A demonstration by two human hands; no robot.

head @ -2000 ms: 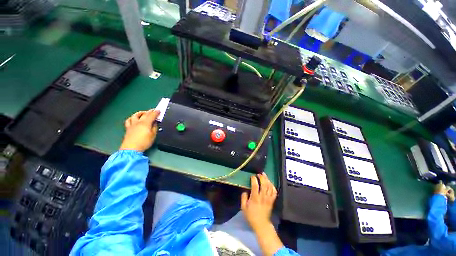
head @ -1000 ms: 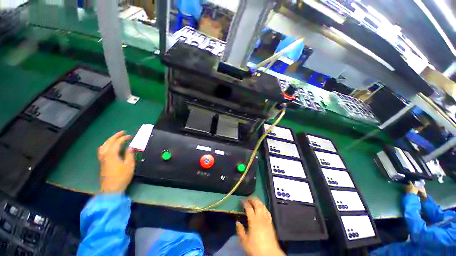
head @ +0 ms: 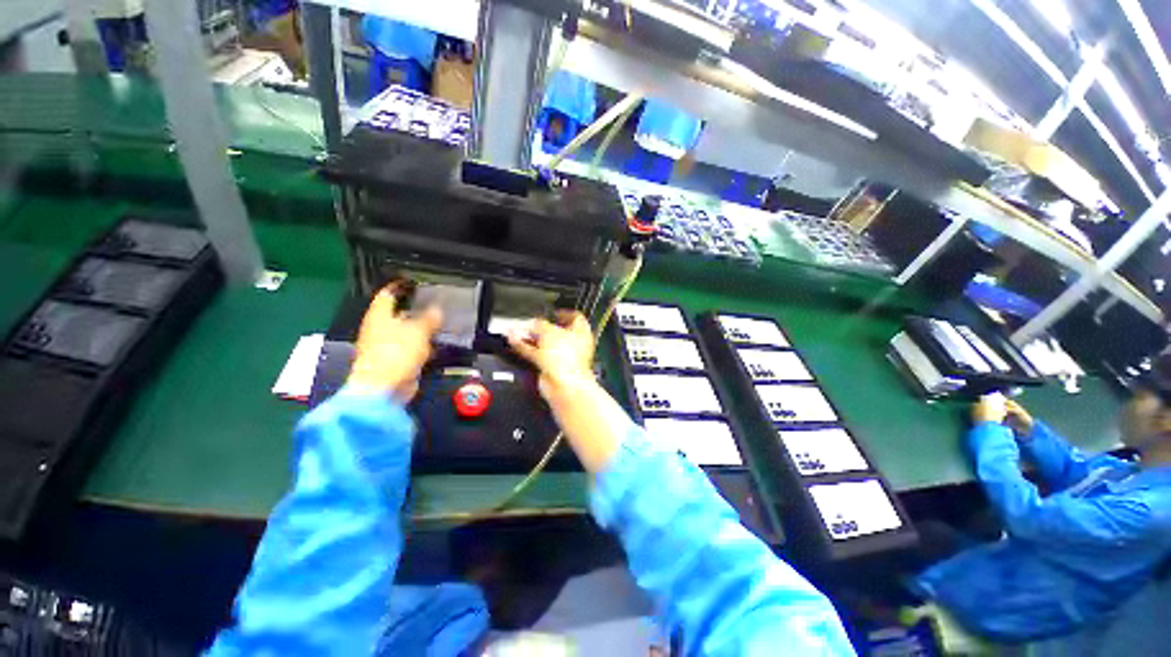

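Note:
The black press (head: 475, 199) stands in front of me with its upper plate raised. Two grey phone units lie side by side in its nest, a left one (head: 452, 312) and a right one (head: 511, 326). My left hand (head: 396, 341) grips the left unit at its left side, thumb over its near part. My right hand (head: 563, 347) grips the right unit, with thumb and fingers at its near and right edges. The red emergency stop (head: 471, 399) shows between my forearms. The green buttons are hidden.
A black tray (head: 36, 443) with greyish units stands left. Two black trays (head: 747, 494) (head: 835, 524) with white-looking units stand right. A white card (head: 299, 367) lies left of the control box. A yellowish hose (head: 537, 465) hangs at the press's right. A person in blue (head: 1066, 513) sits far right.
Both hands have moved forward from the control box and bench edge onto the units in the nest. The press plate rose earlier, between the first two frames. The view has shifted.

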